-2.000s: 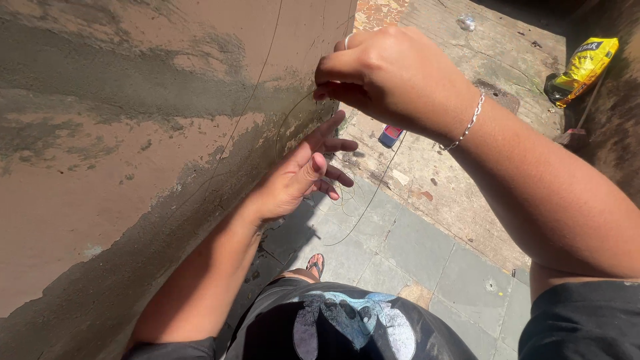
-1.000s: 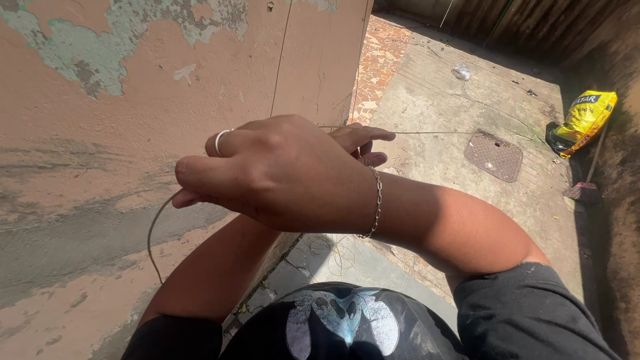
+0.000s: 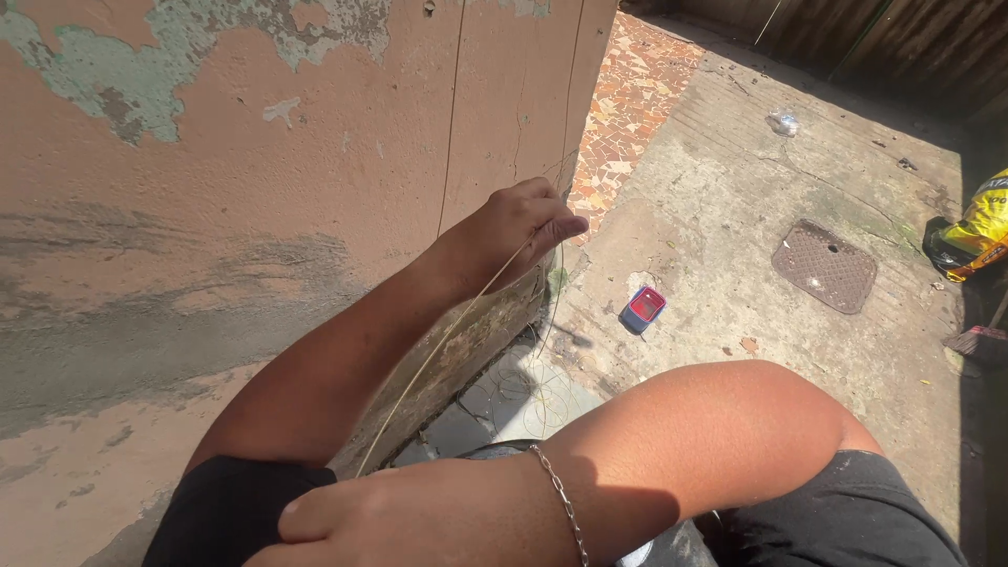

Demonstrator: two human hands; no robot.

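Note:
A thin, pale wire or line (image 3: 441, 344) runs taut between my two hands. My left hand (image 3: 529, 224), out by the corner of the painted wall, grips it between thumb and fingers. Low in the view, close to my body, my right hand (image 3: 378, 516) is closed at the line's near end, its fingertips partly cut off by the frame edge. From my left hand more of the line hangs down to loose coils (image 3: 535, 394) over the floor tiles. Thin strands also run up along the wall.
The peeling wall (image 3: 315, 157) stands close on the left. On the concrete lie a red and blue object (image 3: 644, 307), a metal cover (image 3: 824, 266) and crumpled clear plastic (image 3: 783, 122). A yellow bag (image 3: 980, 224) and a broom head (image 3: 978, 341) are at the right.
My right hand has come down toward my body from its place in front of the wall. My left hand, mostly hidden behind it a second ago, now shows by the wall corner.

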